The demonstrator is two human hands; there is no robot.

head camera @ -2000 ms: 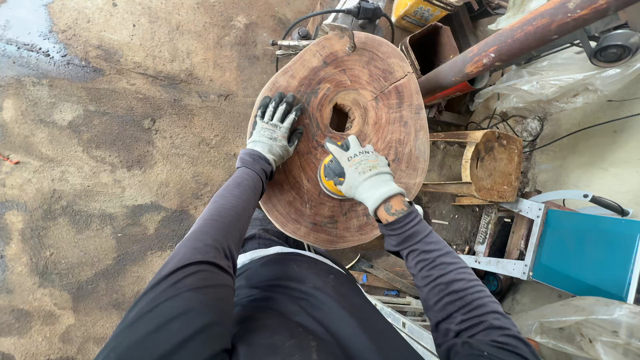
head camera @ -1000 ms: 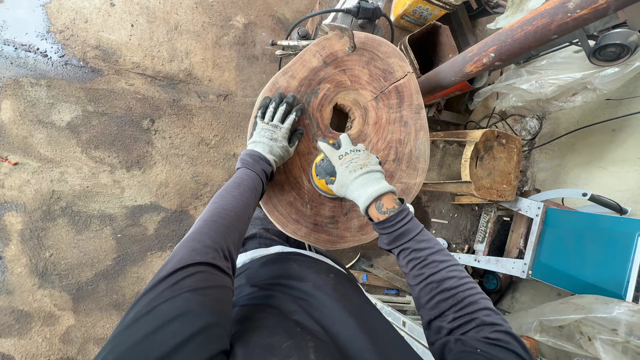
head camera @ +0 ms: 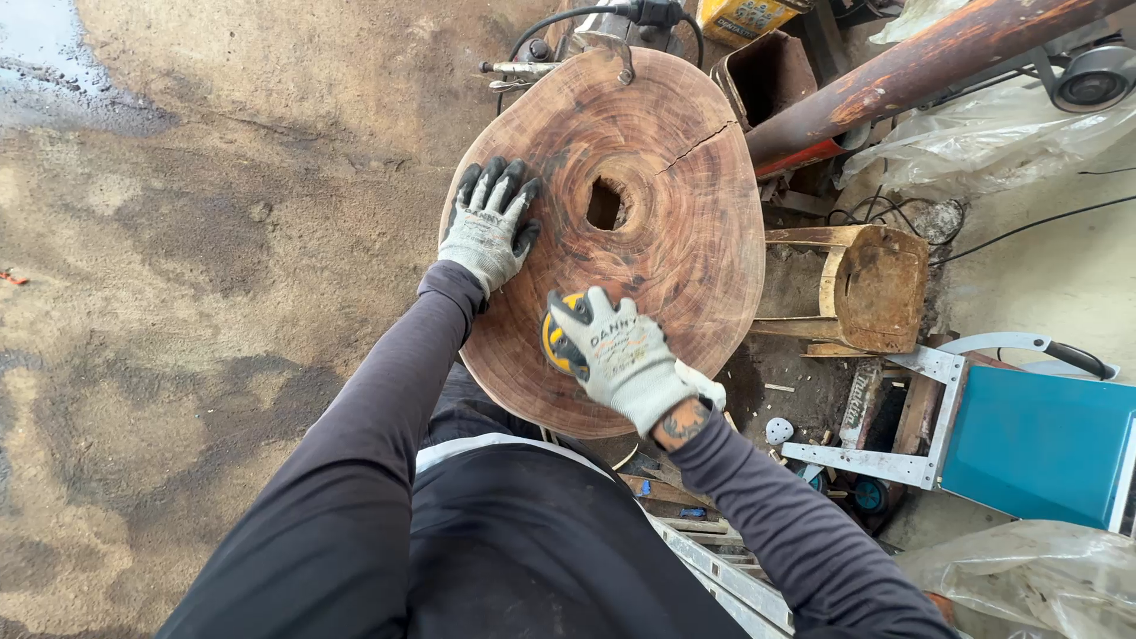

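Note:
A round wooden slab [head camera: 692, 257] with growth rings, a dark hole near its middle and a crack at its upper right lies before me. My left hand [head camera: 493, 222], in a grey glove with dark fingertips, rests spread on the slab's left side and holds nothing. My right hand [head camera: 617, 351], gloved alike, grips a yellow and black orbital sander [head camera: 557, 335] on the lower part of the slab, below the hole. The glove hides much of the sander, and its pad is out of sight.
Beyond the slab are a black cable [head camera: 568, 16] and a yellow box [head camera: 741, 19]. A rusty pipe [head camera: 887, 75] slants at upper right. On the right stand a wooden stool [head camera: 883, 288] and a teal-topped metal piece [head camera: 1038, 444]; a perforated disc [head camera: 778, 431] lies on the floor.
My right hand has moved the sander over the slab's lower part, first left, and its wrist now sits a little differently. My left hand has stayed at the slab's left side.

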